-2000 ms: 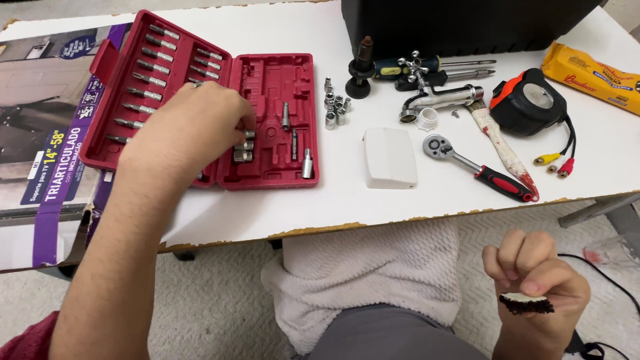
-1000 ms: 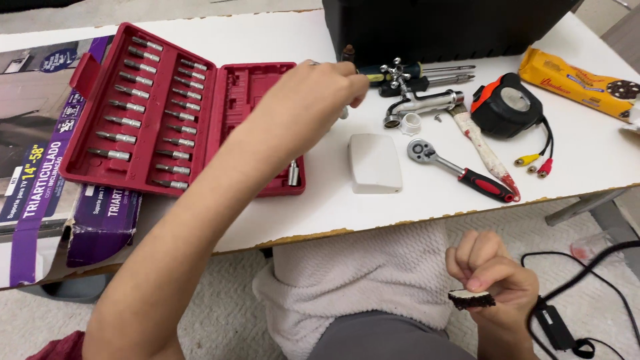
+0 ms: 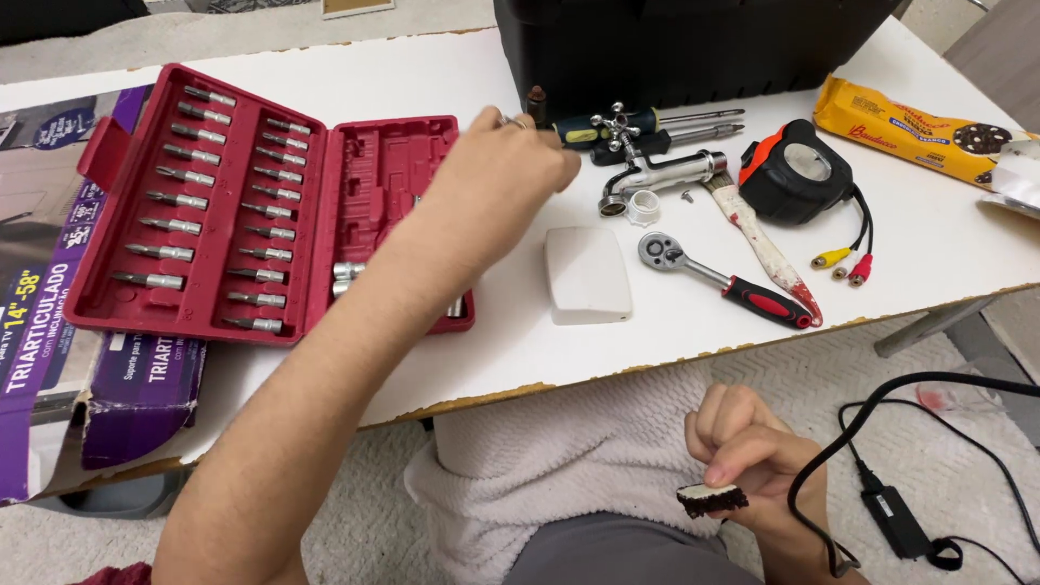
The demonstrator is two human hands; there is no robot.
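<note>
My left hand (image 3: pixel 512 179) is over the table, just right of the open red plastic bit-and-socket case (image 3: pixel 317 236). Its fingertips are hidden, so I cannot tell what they touch. Rows of screwdriver bits (image 3: pixel 195 132) fill the case's left half, and a few sockets (image 3: pixel 348 272) show beside my forearm. Low in front of the table, my right hand (image 3: pixel 756 463) pinches a bitten dark cookie with white filling (image 3: pixel 711 497). A white plastic box (image 3: pixel 587 275) and a ratchet wrench (image 3: pixel 727 280) lie right of the case.
Around the wrench are a metal faucet (image 3: pixel 662 172), a paintbrush (image 3: pixel 764 244), screwdrivers (image 3: pixel 666 130), a tape measure (image 3: pixel 796 172) and RCA connectors (image 3: pixel 845 264). A yellow cookie package (image 3: pixel 918 130) lies at the right. Behind stands a black box (image 3: pixel 691 49). A cable (image 3: pixel 894 382) loops near my right arm.
My left hand has moved from inside the case's right half to the table area right of it. The right hand still holds the cookie. The cable has come into view beside my right arm.
</note>
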